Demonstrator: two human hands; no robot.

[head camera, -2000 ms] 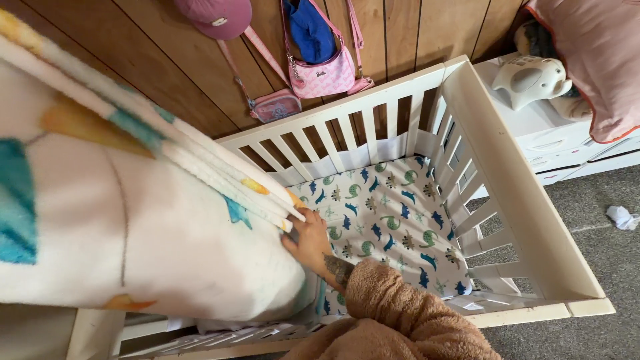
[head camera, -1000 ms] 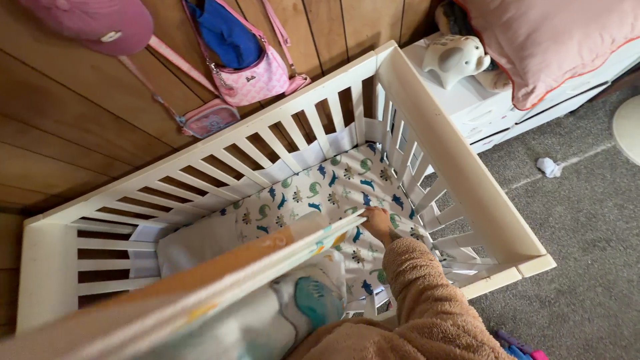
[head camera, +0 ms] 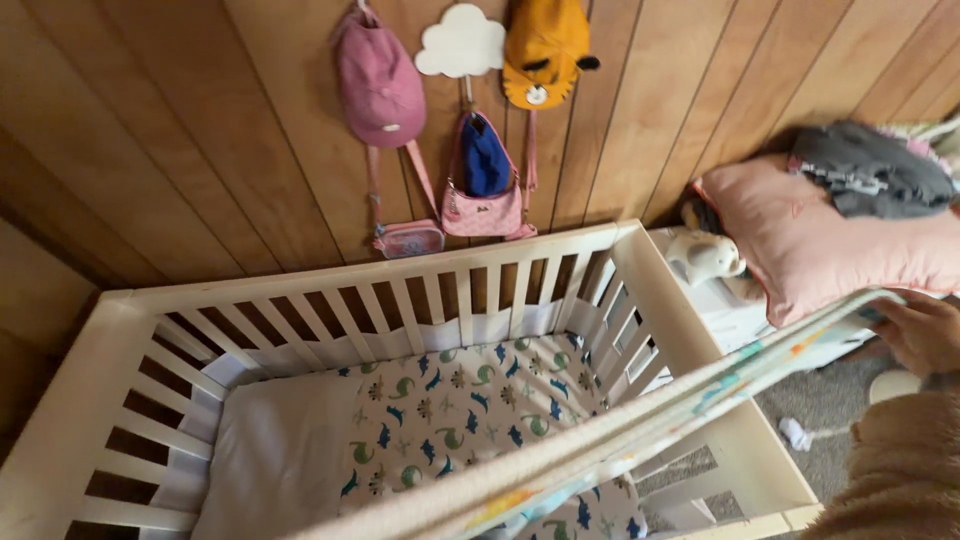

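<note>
My right hand (head camera: 919, 330), in a fuzzy tan sleeve, grips one end of a folded plush blanket (head camera: 600, 442) with teal and orange patches. The blanket stretches taut and slanting from the lower middle up to the right, over the near side of a white wooden crib (head camera: 390, 266). Inside the crib lies a mattress with a dinosaur-print sheet (head camera: 450, 412) and a plain white cloth (head camera: 281, 442) at its left end. My left hand is out of view.
Caps and small pink bags (head camera: 480, 214) hang on the wood-panelled wall. Right of the crib, a white dresser (head camera: 724, 319) bears an elephant figure (head camera: 705, 257) and a pink pillow (head camera: 847, 240) with dark clothing on top. A crumpled white item (head camera: 795, 433) lies on the grey carpet.
My right hand, holding the blanket, has moved from over the mattress to beyond the crib's right end. The blanket is now stretched out. The view has shifted, showing more of the wall.
</note>
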